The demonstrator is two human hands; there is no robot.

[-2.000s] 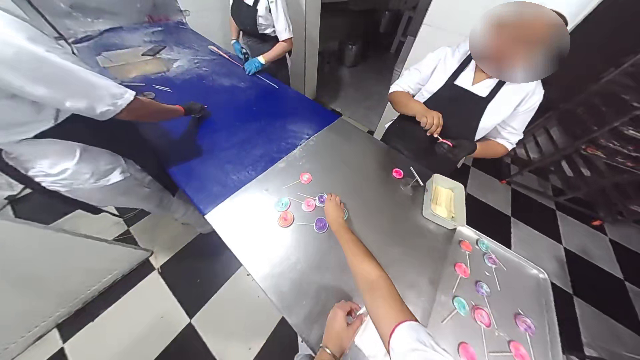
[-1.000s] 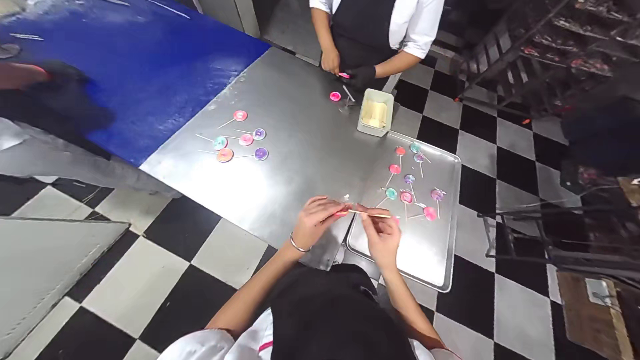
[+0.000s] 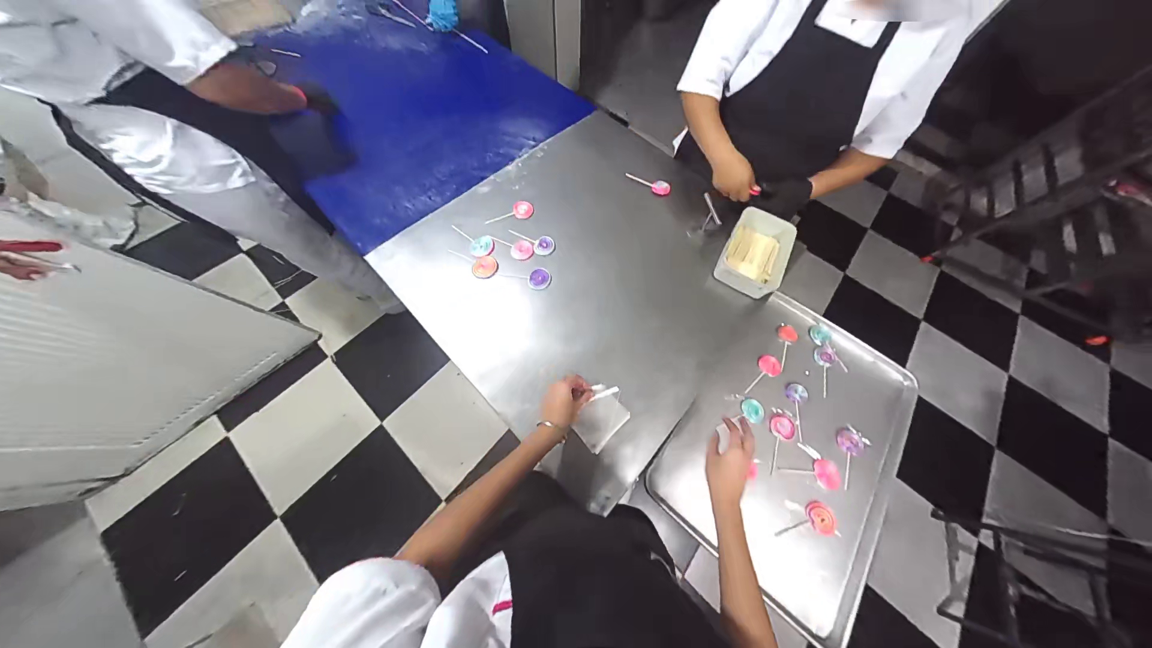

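Observation:
My left hand [image 3: 567, 403], with a bracelet at the wrist, pinches the edge of a clear plastic sheet or bag [image 3: 603, 419] near the steel table's front edge. My right hand [image 3: 730, 459] is over the left side of a metal sheet tray [image 3: 877, 531], its fingers bent around something whitish and hard to make out. Just beyond its fingertips lies a teal swirl lollipop [image 3: 751, 410], with a pink swirl lollipop [image 3: 782, 427] to the right. Several more lollipops are spread over the tray. A purple lollipop [image 3: 539, 278] lies among several others on the steel table.
A plastic container [image 3: 756, 252] of pale sticks stands behind the tray. Across the steel table [image 3: 621, 297] a co-worker works with one bare and one black-gloved hand [image 3: 781, 195], beside a pink lollipop [image 3: 661, 188]. A blue mat [image 3: 432, 117] covers the far-left surface, where another co-worker leans in.
My hands were together over the table's front edge a second ago; now they are apart, the right one over the tray. A lollipop with a stick lies near the co-worker across the table.

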